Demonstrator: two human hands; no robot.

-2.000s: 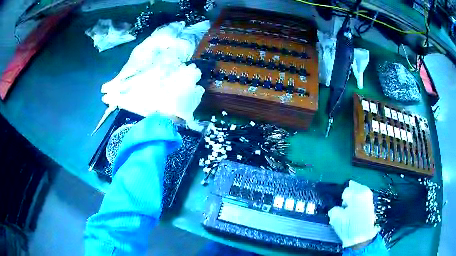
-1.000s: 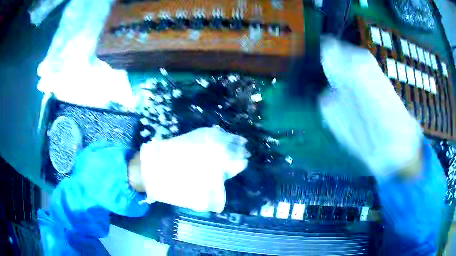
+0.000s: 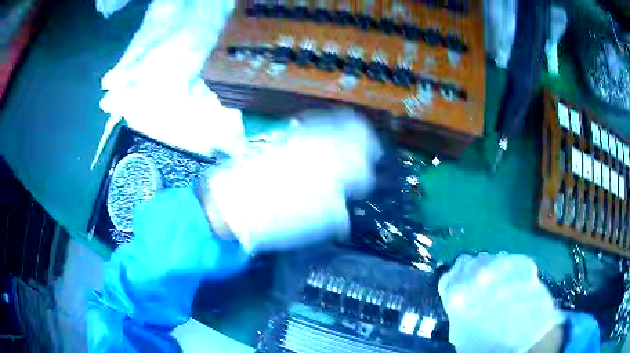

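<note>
The dark slotted jig (image 3: 373,303) lies in front of me, with a ribbed silver strip along its lower side and a few white pieces in its row. My left hand (image 3: 297,183), gloved in white and blurred, is over the black wire leads (image 3: 380,214) behind the jig; its fingers are too blurred to tell a grip. My right hand (image 3: 494,300), gloved, rests at the right end of the jig with fingers curled; what is under the fingers is hidden.
Stacked orange-brown trays (image 3: 331,86) stand behind the leads. A single brown tray (image 3: 549,186) with white pieces is at the right. A dark hanging tool (image 3: 518,83) is between them. A parts tray (image 3: 114,148) with a round dish (image 3: 131,189) and a white plastic bag (image 3: 166,83) are left.
My right hand has moved from beside the hanging tool down to the jig's right end. My left hand has moved up and right, over the leads. The view has shifted.
</note>
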